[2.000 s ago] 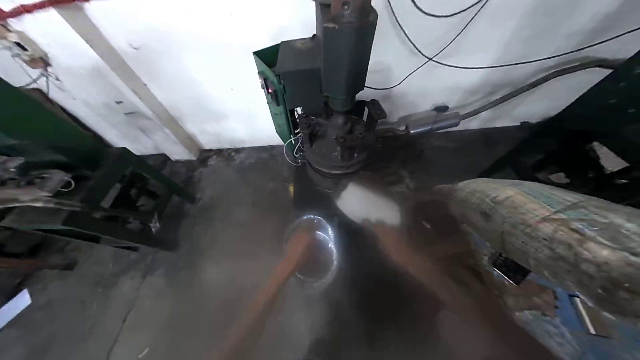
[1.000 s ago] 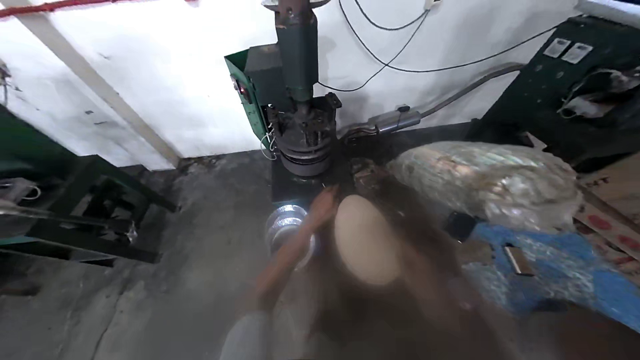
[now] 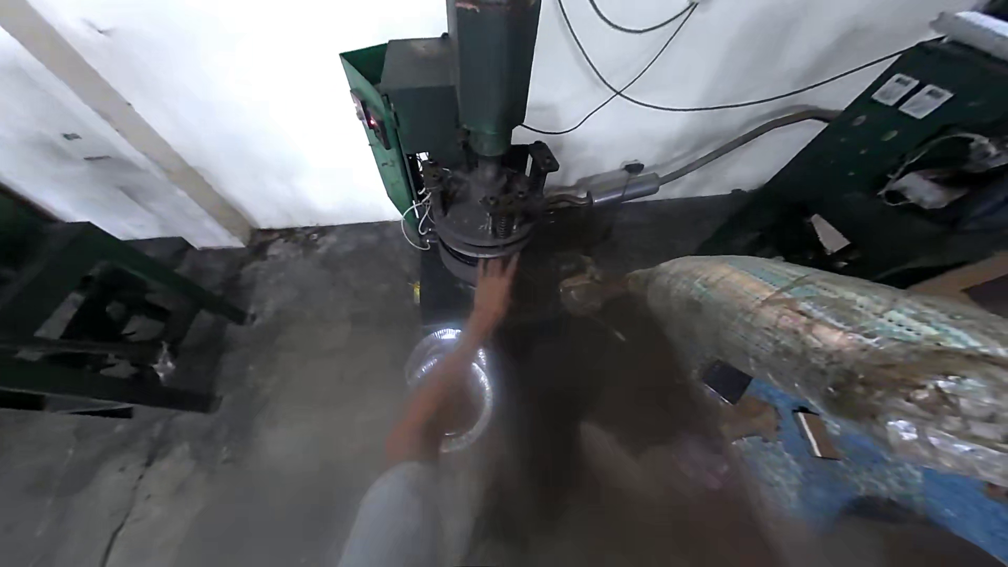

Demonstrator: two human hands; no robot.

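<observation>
My left hand (image 3: 494,287) reaches forward to the round die (image 3: 480,236) of a green press machine (image 3: 492,87). Its fingers are extended at the die's lower front edge, with nothing visibly gripped. Shiny round metal pieces, like shallow dishes (image 3: 482,405), lie below the press, partly hidden by my left forearm. At the lower middle right is a heavily blurred patch where my right hand and arm seem to be; its fingers cannot be made out, nor whether it holds anything.
A large plastic-wrapped bundle (image 3: 787,323) lies to the right above a blue sheet (image 3: 835,465). Another green machine (image 3: 882,134) stands behind it. At the left is a green metal frame (image 3: 102,378). A motor-like cylinder with a hose (image 3: 622,187) lies against the white wall.
My left hand has moved forward from the shiny dishes to the press die. The pale, flat, rounded piece near my right hand no longer shows clearly.
</observation>
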